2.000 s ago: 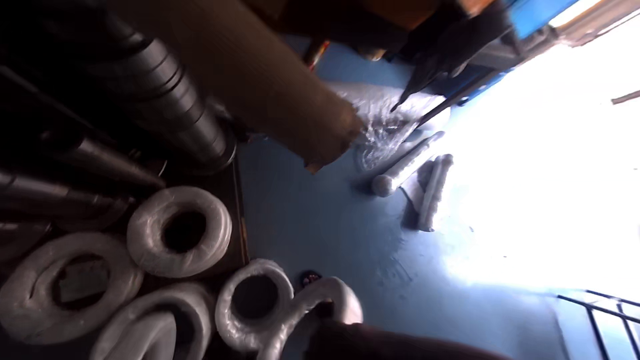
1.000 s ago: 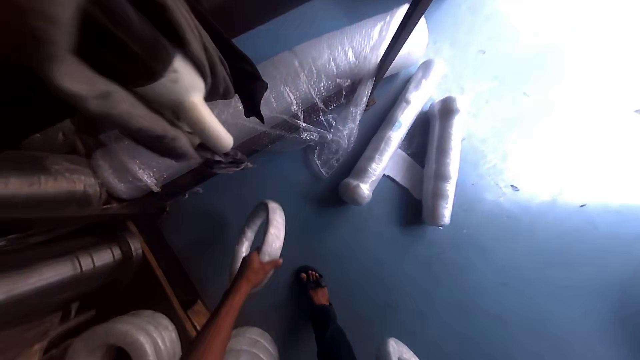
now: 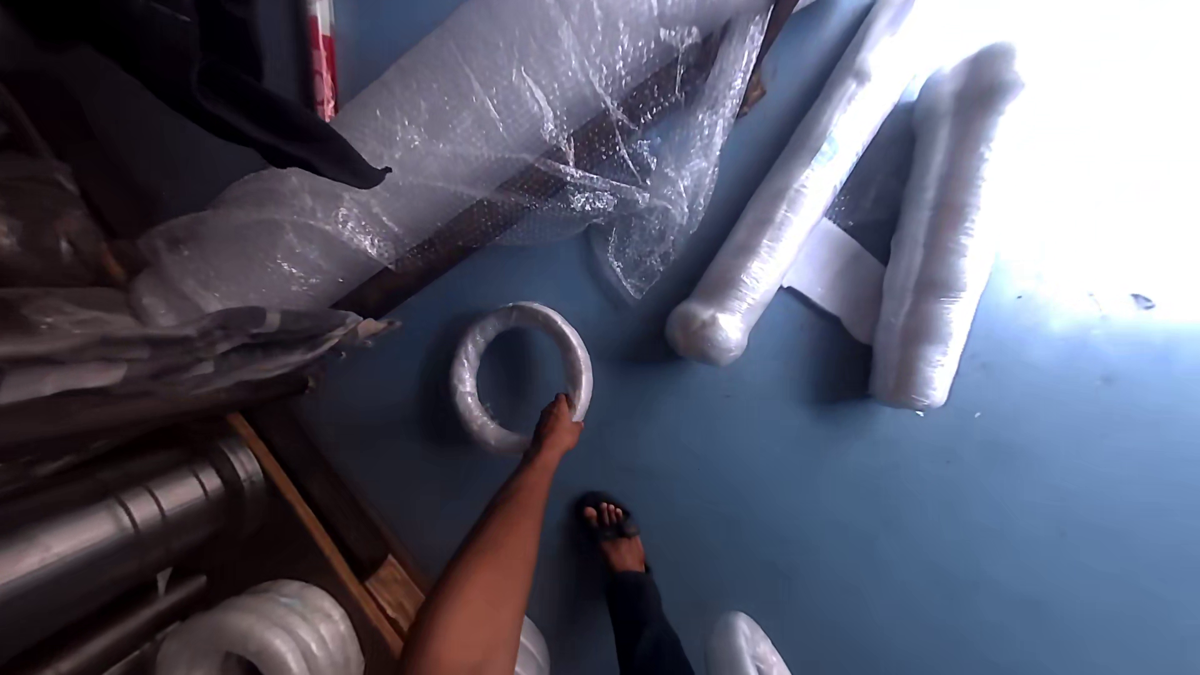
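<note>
My left hand (image 3: 558, 427) grips the lower right side of a ring-shaped coil wrapped in clear plastic film (image 3: 466, 370). The coil is over the blue floor, just left of and above a sandalled foot (image 3: 614, 525); whether it touches the floor I cannot tell. Above it lies a large roll of bubble wrap (image 3: 403, 202) with a loose, crumpled end. To the right are two long film-wrapped rolls (image 3: 773, 244) (image 3: 947, 234), with a white flap (image 3: 839, 277) between them. My right hand is not in view.
At lower left, a wooden edge (image 3: 314, 534) borders metallic rolls (image 3: 122, 516) and several stacked wrapped coils (image 3: 272, 628). Another wrapped coil (image 3: 745, 647) shows at the bottom edge. Dark cloth (image 3: 281, 131) hangs at upper left, near a red and white object (image 3: 322, 61).
My left hand has moved the held coil, which stood more edge-on one second ago and now shows its open ring. The blurred dark shape holding something pale at upper left is gone. The view has shifted.
</note>
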